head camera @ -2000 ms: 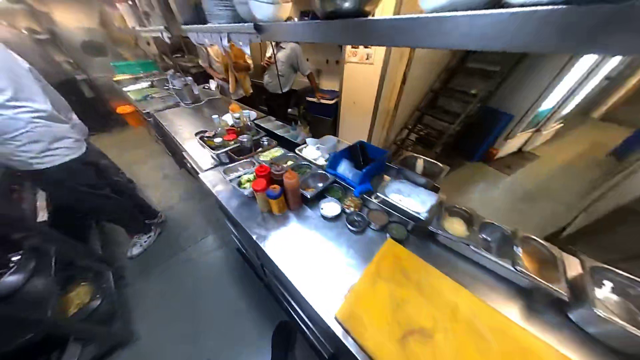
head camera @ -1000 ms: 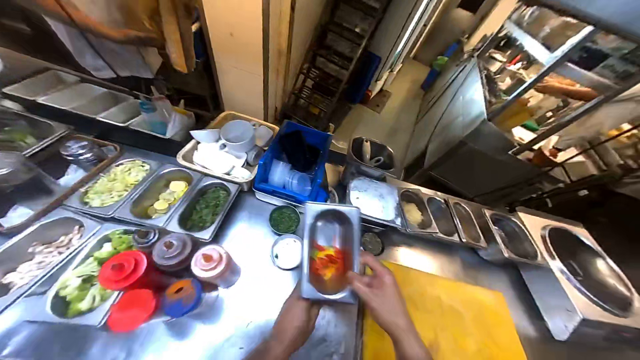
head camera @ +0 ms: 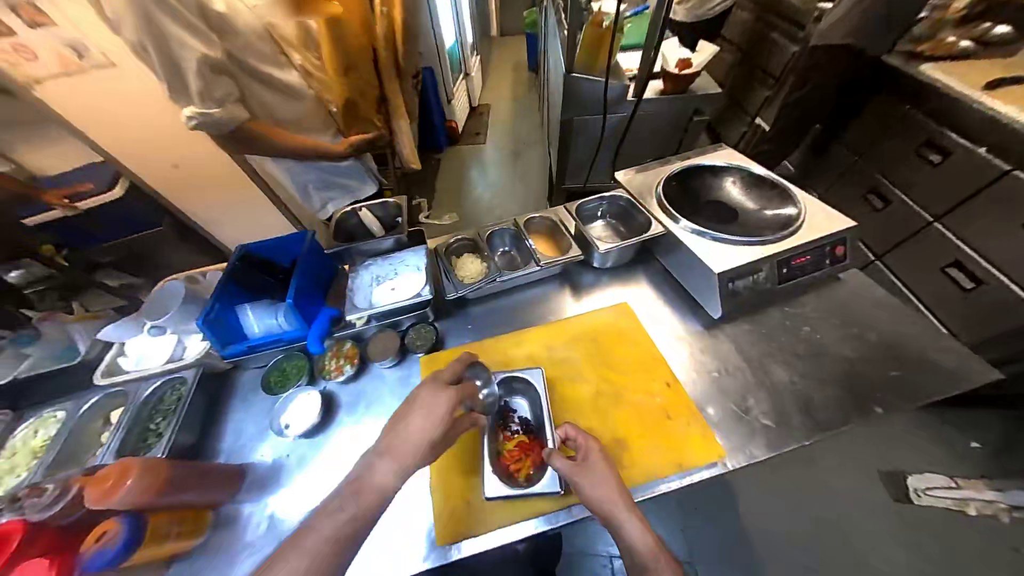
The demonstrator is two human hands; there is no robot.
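Observation:
A steel pan (head camera: 539, 382) stands on the yellow cutting board (head camera: 624, 384), holding red and yellow pepper pieces (head camera: 520, 460) and some dark bits (head camera: 510, 420). My left hand (head camera: 436, 408) grips a small metal bowl (head camera: 482, 388) tilted over the pan's upper left edge. With fingers and thumb, my right hand (head camera: 584, 464) holds the pan's right rim. Small bowls of chopped herbs (head camera: 286, 374), diced vegetables (head camera: 339, 360), a white substance (head camera: 298, 411) and brown and dark seasonings are left of the board.
Behind the board are steel containers (head camera: 506, 248) and an induction wok cooker (head camera: 736, 232). A blue bin (head camera: 276, 292) sits at the left, with sauce bottles (head camera: 164, 484) lower left. Across the counter stands a person in an apron (head camera: 352, 72); other people are partly visible.
The pan, in both hands one second ago, now rests on the yellow board. My left hand has left the pan and holds a small metal bowl. The view has swung right.

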